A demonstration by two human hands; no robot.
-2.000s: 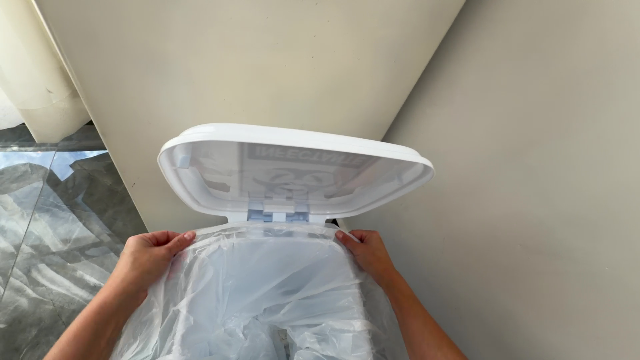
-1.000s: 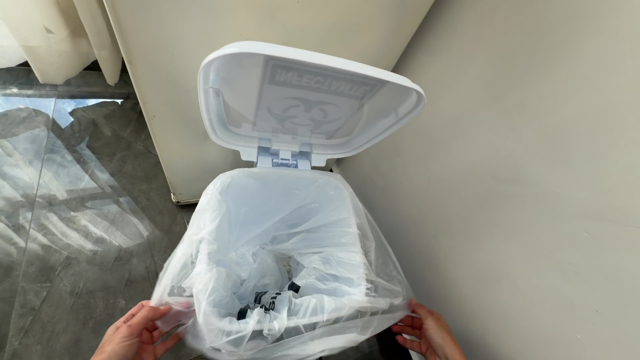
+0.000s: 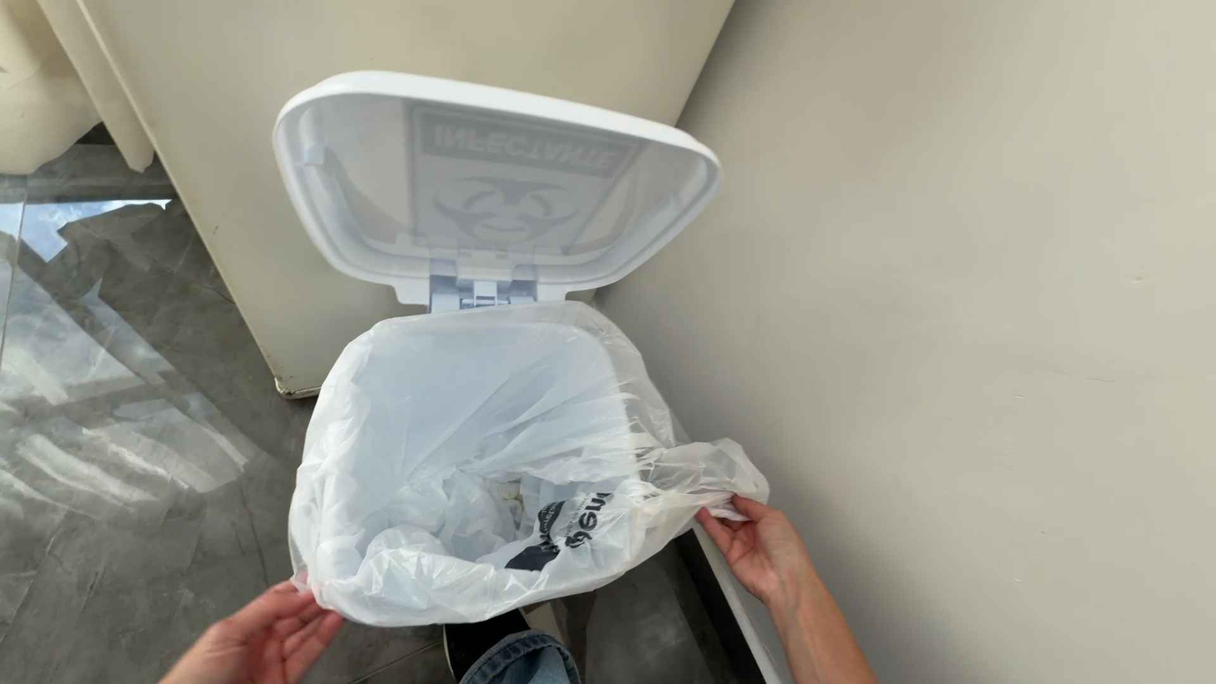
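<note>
A white plastic waste bin stands on the floor with its hinged lid raised, a biohazard mark showing through it. A translucent plastic bag lines the bin and hangs over its rim; dark print and crumpled plastic are visible inside. My left hand pinches the bag at the near left corner. On the right, my right hand grips a gathered part of the bag, pulled outward from the rim.
Behind the bin is a cream cabinet or appliance panel. A plain grey wall rises close on the right. Grey tiled floor lies at the left, with pale curtain fabric above. A shoe and jeans cuff are below the bin.
Both hands have come from the bin's back edge toward its near side. The bag's front now lies around the near rim, and its right part is bunched in my right hand.
</note>
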